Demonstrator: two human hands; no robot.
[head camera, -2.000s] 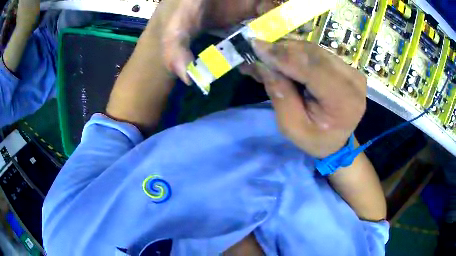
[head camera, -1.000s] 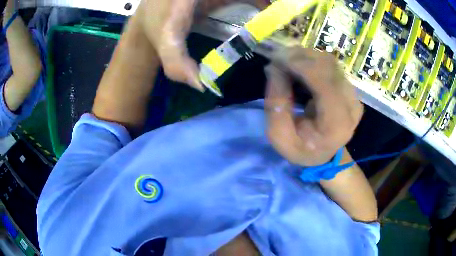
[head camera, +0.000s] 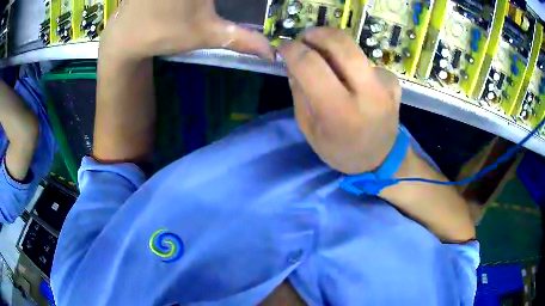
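A circuit board (head camera: 305, 18) with black and silvery components and yellow edging lies on the bench at the top centre. My left hand (head camera: 173, 27) is at the top left, cut by the top edge, its thumb stretched right to the board's near left corner. My right hand (head camera: 346, 107), with a blue wrist strap (head camera: 391, 158), is at the board's near edge, its fingers bent and their tips by the same corner. The fingertips of both hands nearly meet; whether either grips the board is hidden.
More yellow-edged boards (head camera: 457, 45) stand in a row to the right, others (head camera: 72, 24) at the upper left, on the bench with a pale front rail (head camera: 460, 107). A blue cord (head camera: 478, 176) runs right. A green-rimmed crate (head camera: 60, 131) and another person's arm (head camera: 18, 128) are at the left.
The board with yellow strip and black part, held up between my hands, is no longer raised there. Both hands are now at the bench edge, and a board lies flat by them.
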